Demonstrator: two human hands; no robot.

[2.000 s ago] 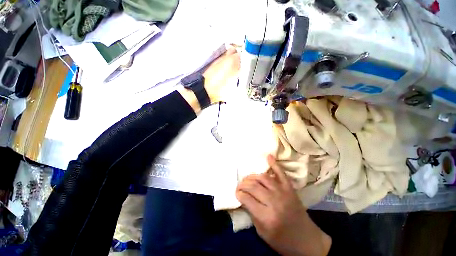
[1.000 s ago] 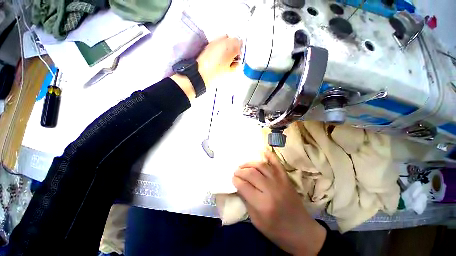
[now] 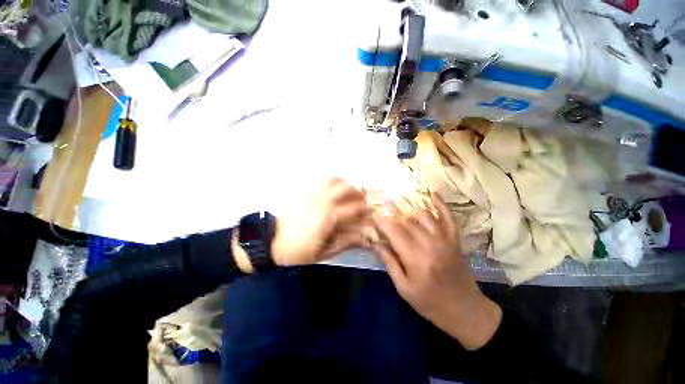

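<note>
The cream knit garment [image 3: 518,187] lies bunched right of the needle area [image 3: 379,120] and below the white sewing machine head [image 3: 511,82]. My left hand [image 3: 327,225], with a dark watch at the wrist, is at the garment's left edge near the table front, its fingers curled and slightly blurred. My right hand [image 3: 424,251] rests on the garment's front part, fingers bent on the fabric. Both hands are close together and hold the garment's edge between them. Bright glare hides the detail of the fabric at the fingertips.
A black and yellow screwdriver [image 3: 125,142] lies at the left of the white table [image 3: 188,202]. Olive green fabric [image 3: 135,26] and paper sheets [image 3: 180,71] are at the back left. A white roll [image 3: 656,225] is at the far right. Cream fabric [image 3: 184,337] hangs low at left.
My left hand has come from beside the machine head down to the table's front, next to my right hand. My right hand stays on the garment. The camera view has shifted.
</note>
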